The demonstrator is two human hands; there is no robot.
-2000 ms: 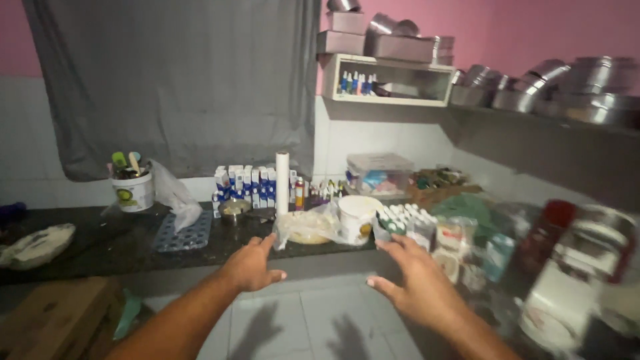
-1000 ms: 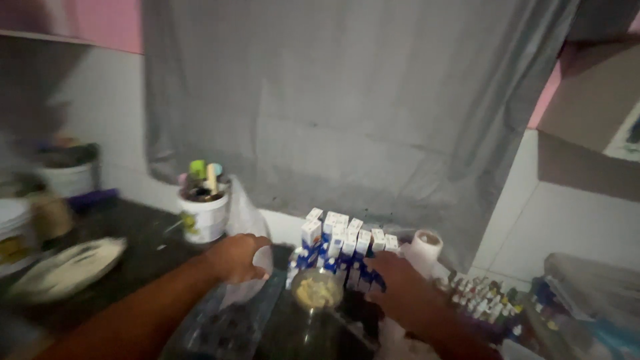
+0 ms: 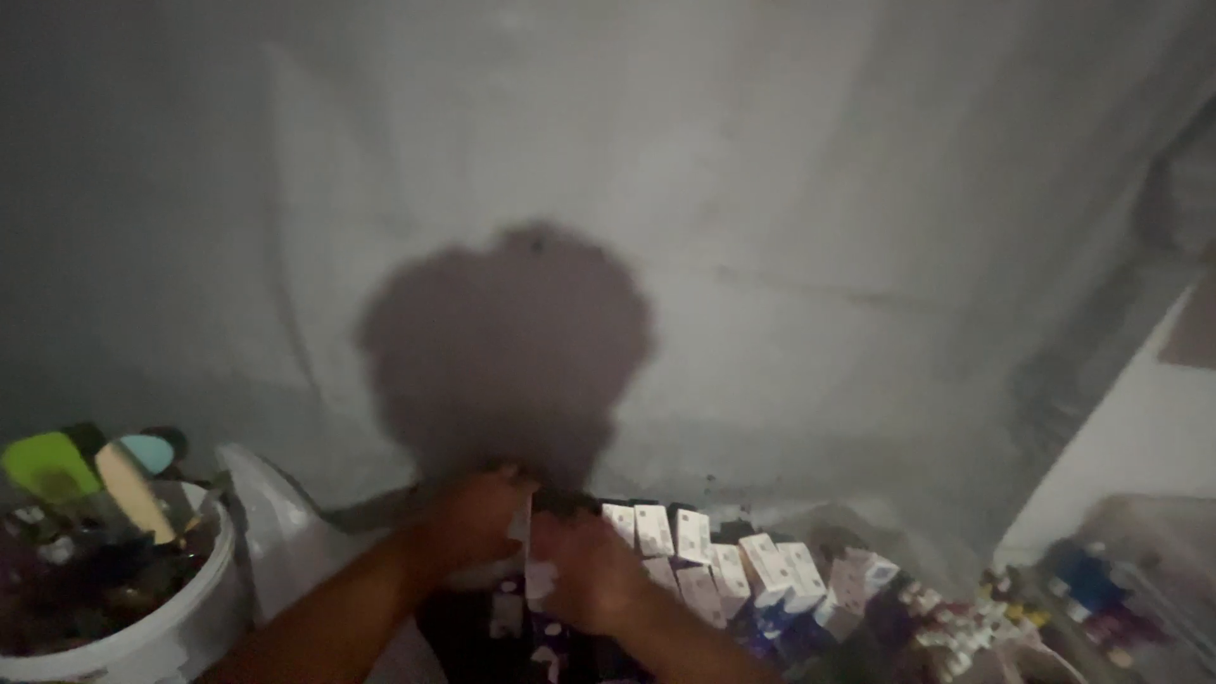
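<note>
Low in the middle of the head view, my left hand (image 3: pixel 475 522) and my right hand (image 3: pixel 584 570) are close together at the left end of a group of small white and blue cartons (image 3: pixel 730 575). A pale carton-like edge shows between the hands; blur and shadow hide whether either hand grips it. My right hand is nearest the cartons. A translucent plastic bag (image 3: pixel 275 522) lies to the left of my left hand, partly behind that forearm.
A white bucket (image 3: pixel 214 608) with utensils, among them a green spatula (image 3: pixel 52 465), stands at the left. Several small bottles (image 3: pixel 978 617) and a clear plastic box (image 3: pixel 1140 532) are at the right. A grey curtain (image 3: pixel 760 237) hangs behind.
Both hands have come together at the left end of the cartons; one second ago they were apart, one near the plastic bag, the other over the cartons. The view has moved much closer.
</note>
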